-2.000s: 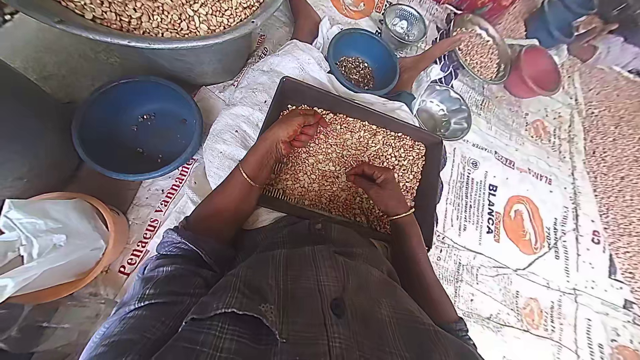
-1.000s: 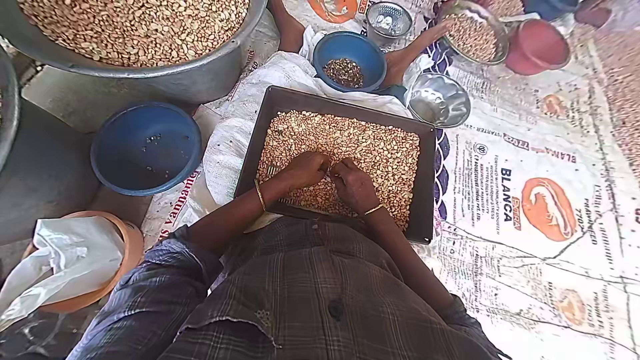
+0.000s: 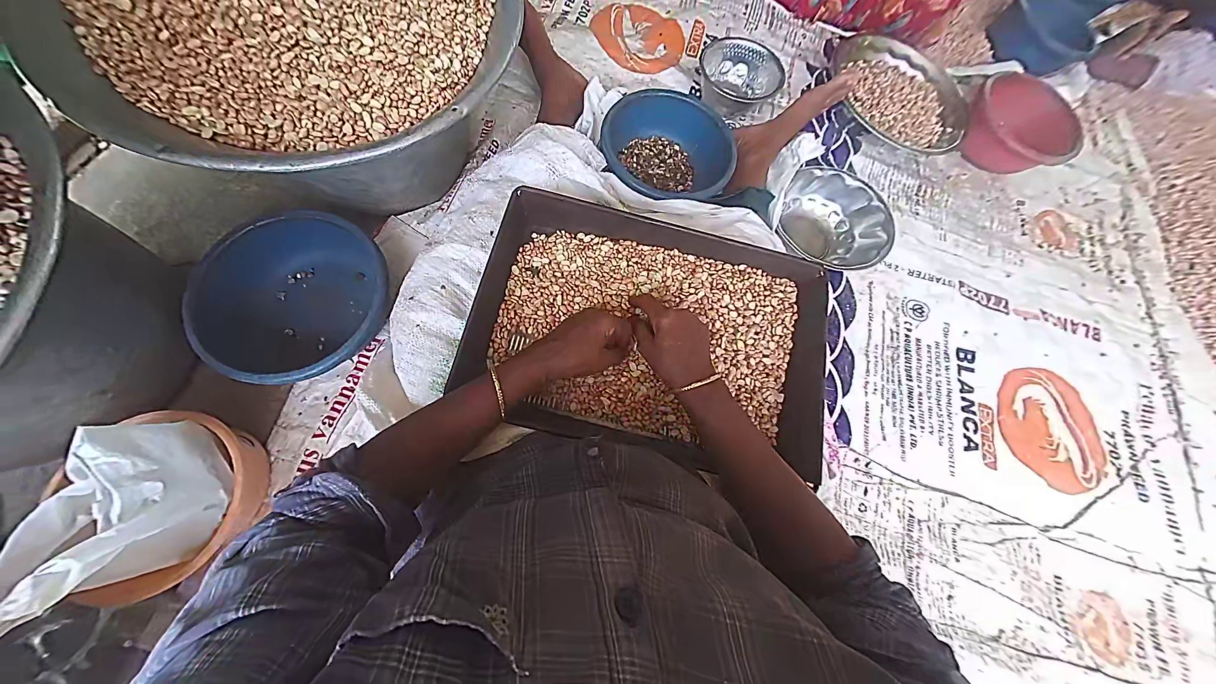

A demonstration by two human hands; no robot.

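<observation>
A dark rectangular tray [image 3: 814, 380] rests at my lap, holding a layer of pale and reddish-brown nuts or seeds [image 3: 741, 313]. Over the middle of it my left hand [image 3: 594, 344] and my right hand [image 3: 674, 344] meet at the fingertips, with fingers bent inward. Whether a small piece is pinched between them cannot be made out. A thin bangle circles each wrist. Part of a metal fork-like object [image 3: 518, 342] shows beside my left wrist. Beyond the tray's far edge stands a blue bowl [image 3: 703, 114] with dark bits in it.
A large metal tub [image 3: 380, 176] of the same nuts stands upper left, above a blue basin [image 3: 199, 304] with a few bits. An orange tub [image 3: 252, 475] holds a white bag. Steel bowl [image 3: 836, 218], perforated cup [image 3: 741, 76] and red bowl [image 3: 1026, 123] sit beyond, near another person's feet.
Two seconds ago my hands were apart over the tray; now they are together at its middle. From one second ago they have stayed together.
</observation>
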